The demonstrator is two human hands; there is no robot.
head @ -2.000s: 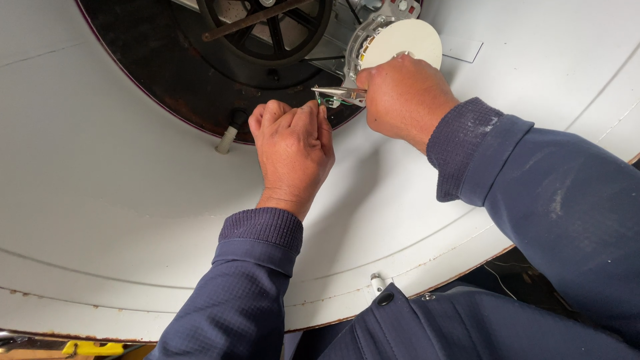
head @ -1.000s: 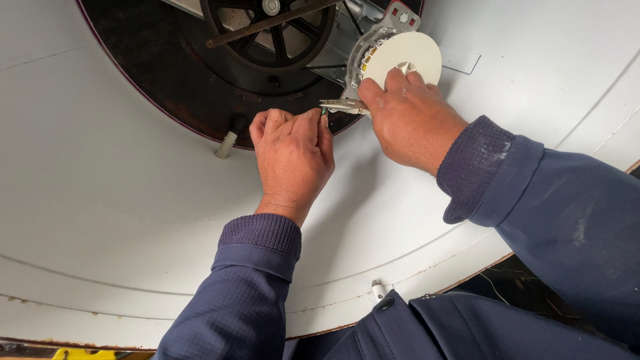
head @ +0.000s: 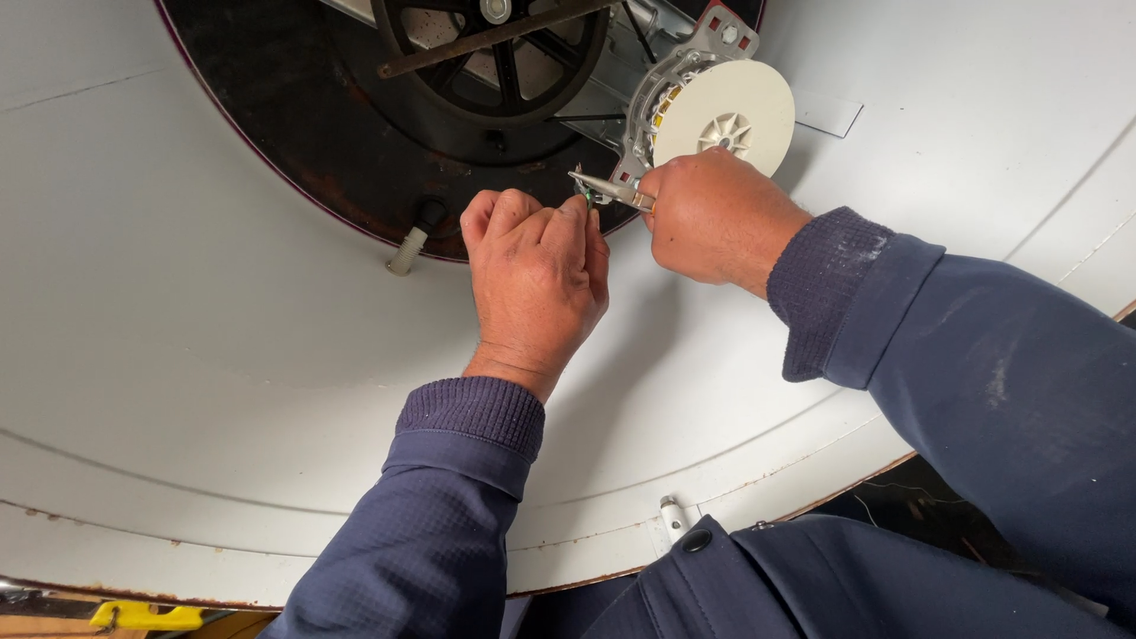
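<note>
My left hand [head: 540, 266] pinches a small green and metal part [head: 586, 190] between thumb and fingertips, over the lower rim of the black recess. My right hand [head: 721, 217] is closed around needle-nose pliers [head: 614, 190], whose handles are mostly hidden in the palm. The pliers' metal jaws point left, at the small part and just above my left fingertips. Whether the jaws grip it, I cannot tell. Right behind my right hand is an electric motor with a round cream plastic disc [head: 754, 106] and a metal bracket [head: 639, 133].
A black spoked pulley wheel [head: 504, 75] with a rusty flat bar [head: 479, 49] across it sits in the black recess [head: 293, 98]. A ribbed white plastic peg [head: 408, 251] stands at its edge. Around it curves a white panel [head: 222, 355] with a rusty rim. A yellow object [head: 146, 615] lies lower left.
The pliers' jaws have changed angle, and my right hand has shifted slightly around the disc. My left hand remains in nearly the same place, pinching.
</note>
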